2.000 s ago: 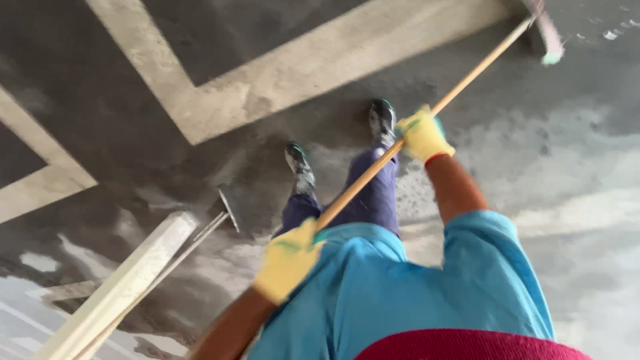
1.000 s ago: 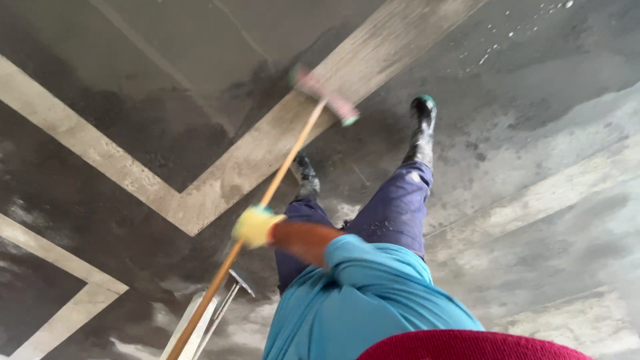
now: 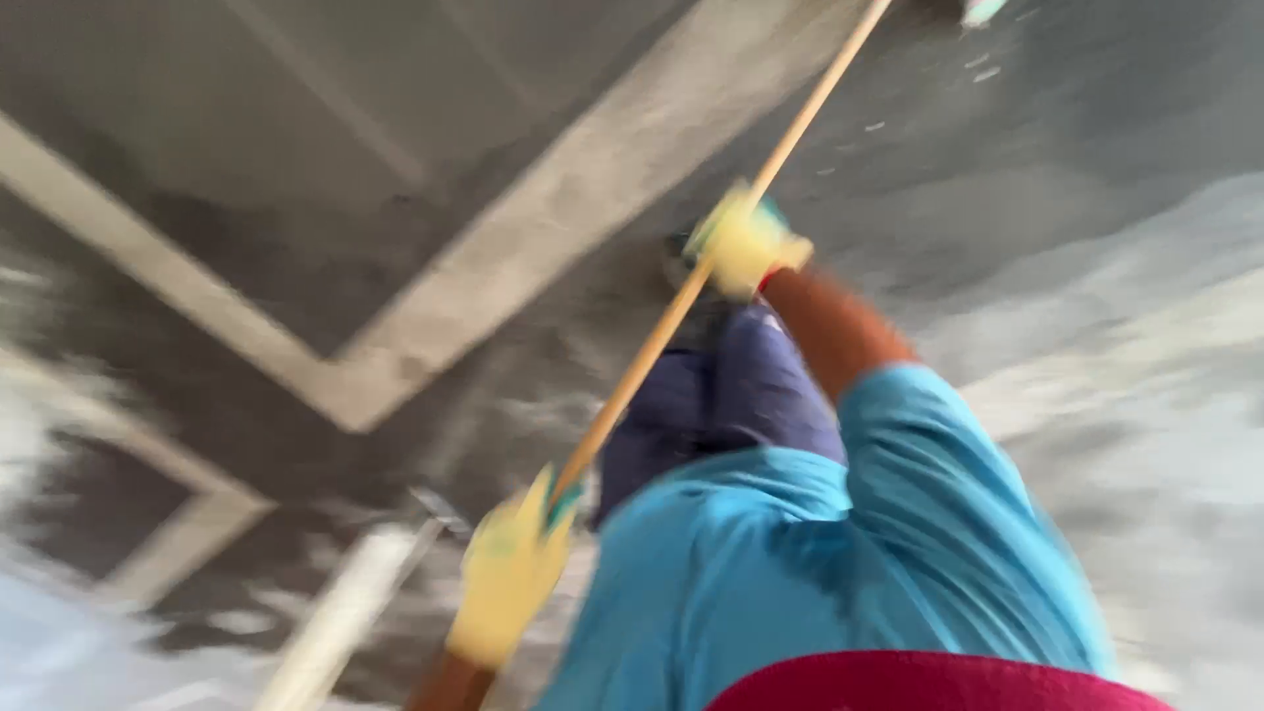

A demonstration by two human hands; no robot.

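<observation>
A long wooden broom handle (image 3: 657, 341) runs slantwise from lower left to the top edge. My left hand (image 3: 513, 568), in a yellow glove with green patches, is closed around its lower end. Higher up the handle, my right hand (image 3: 746, 242) grips it in a matching glove with a red cuff edge. Only a blurred pink and pale green bit of the broom head (image 3: 983, 10) shows at the top edge; the rest is cut off. Both hands are motion-blurred.
Wet dark concrete floor (image 3: 513, 326) with pale angled bands (image 3: 360, 390) surrounds me. A white post or board (image 3: 341, 617) stands at lower left, with a thin-handled tool (image 3: 434, 509) beside it. My legs are below the right hand.
The broom head has swung from upper middle to the top right edge since a second ago. My left hand, out of sight then, shows again on the handle.
</observation>
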